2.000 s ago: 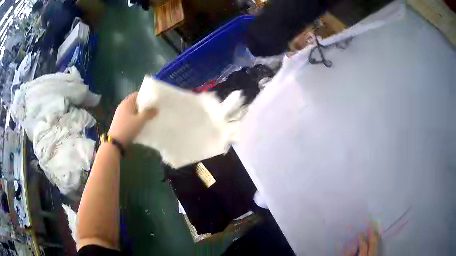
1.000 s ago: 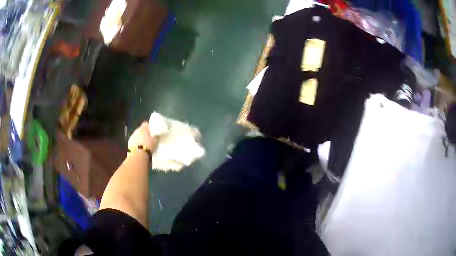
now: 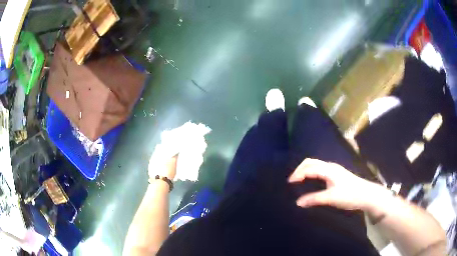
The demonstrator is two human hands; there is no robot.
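My left hand [image 3: 163, 167] is at the centre left and holds a white cloth piece [image 3: 186, 147] with ragged edges above the green floor. The cloth is overexposed, so its folds are hard to tell. My right hand [image 3: 330, 186] is in front of my dark clothing, fingers apart and curved, with nothing in it.
A blue crate [image 3: 85, 159] with a reddish-brown cover [image 3: 92, 92] stands at left. A wooden-topped stool [image 3: 91, 29] is at upper left. A cardboard box [image 3: 372, 82] with dark garments [image 3: 421, 120] stands at right. My white shoes [image 3: 275, 100] are on the green floor [image 3: 225, 50].
The view has swung from the white-covered table down to the floor. My left hand still holds the white cloth. My right hand, earlier on the table, is now in front of my body.
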